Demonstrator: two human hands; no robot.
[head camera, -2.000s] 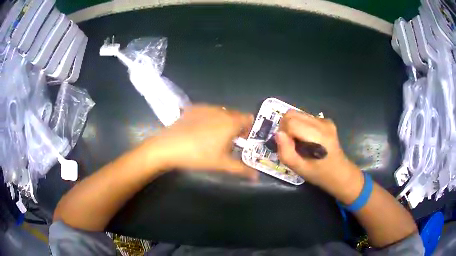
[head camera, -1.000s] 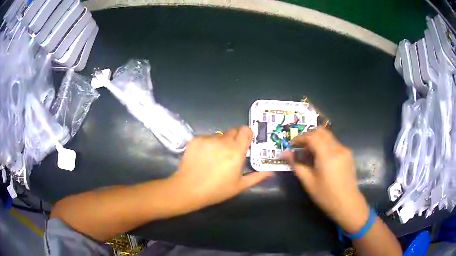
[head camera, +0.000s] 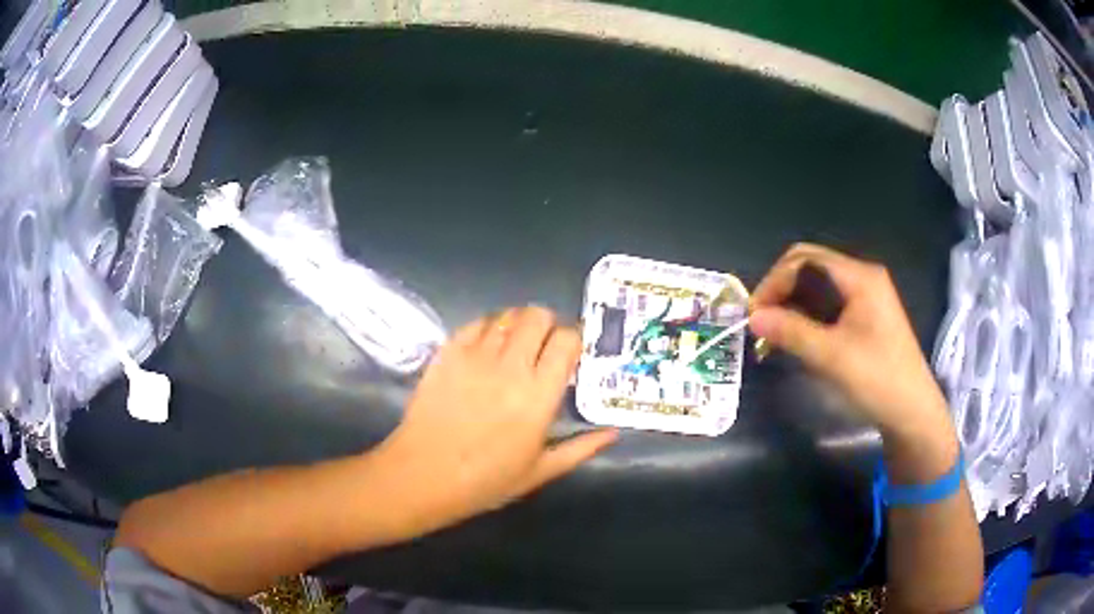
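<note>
An open white power strip housing (head camera: 662, 422) lies on the black mat in front of me. Inside are a green circuit board (head camera: 716, 360), brass strips, coloured wires and a dark module (head camera: 611, 330) on the left side. My left hand (head camera: 492, 402) rests at the housing's left edge, its fingers against it, the thumb near the lower edge. My right hand (head camera: 828, 330) pinches the end of a thin white lead wire (head camera: 721, 339) at the housing's right side; the wire runs over the board. The bagged white power cord (head camera: 342, 294) lies to the left, its plug (head camera: 218, 205) at the far end.
Stacked power strip units (head camera: 114, 78) with bagged cords stand at the left, and more units (head camera: 1002, 150) stand at the right. A pale rail (head camera: 564, 17) and green belt (head camera: 840, 42) lie beyond the mat. Brass pieces (head camera: 288, 596) show at the bottom edge.
The housing has turned and my right hand has moved right and up, now drawing a white wire over the board. The dark slim tool seen earlier in my right hand no longer shows.
</note>
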